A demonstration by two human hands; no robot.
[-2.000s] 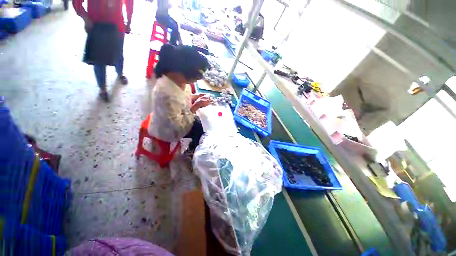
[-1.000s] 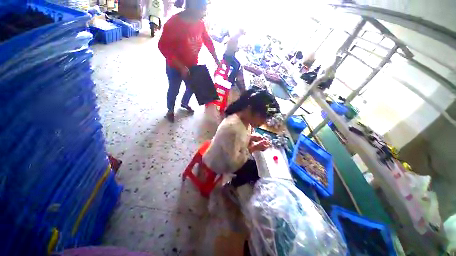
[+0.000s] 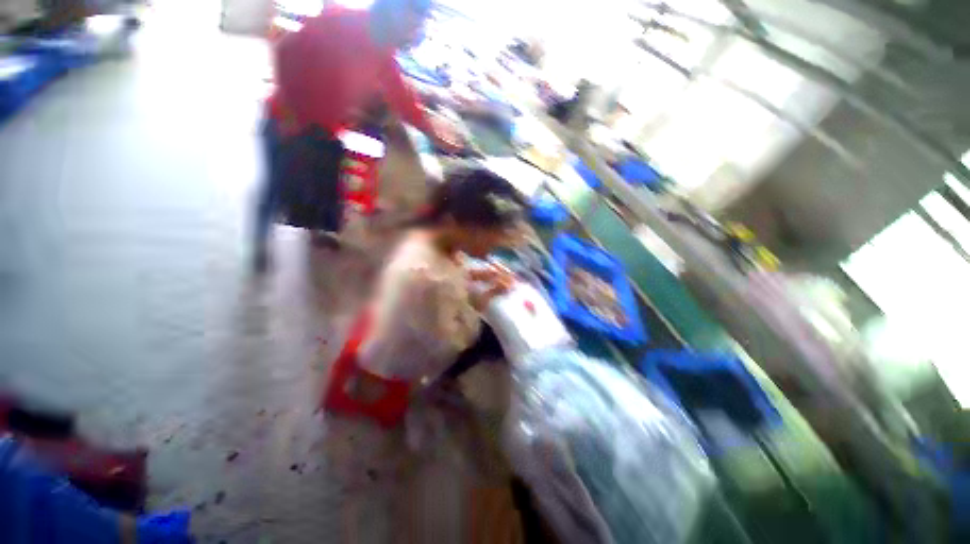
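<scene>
Neither of my hands is in the picture. The view is blurred. Nearest in front of me, a large clear plastic bag (image 3: 612, 436) lies at the near end of the green-topped bench (image 3: 803, 468). Beyond it on the bench, a blue tray (image 3: 598, 290) holds small brownish pieces. A second blue tray (image 3: 715, 389) nearer me holds dark contents that are too blurred to tell.
A person in a cream top (image 3: 420, 303) sits on a red stool (image 3: 367, 388) at the bench. A person in red (image 3: 335, 80) stands behind, leaning toward the bench. Blue crates (image 3: 53, 494) are at the lower left. Speckled floor (image 3: 245, 446) lies between.
My view has swung; the tall blue crate stack at left has mostly left the picture. The person in red has moved up to the bench and reaches an arm over it.
</scene>
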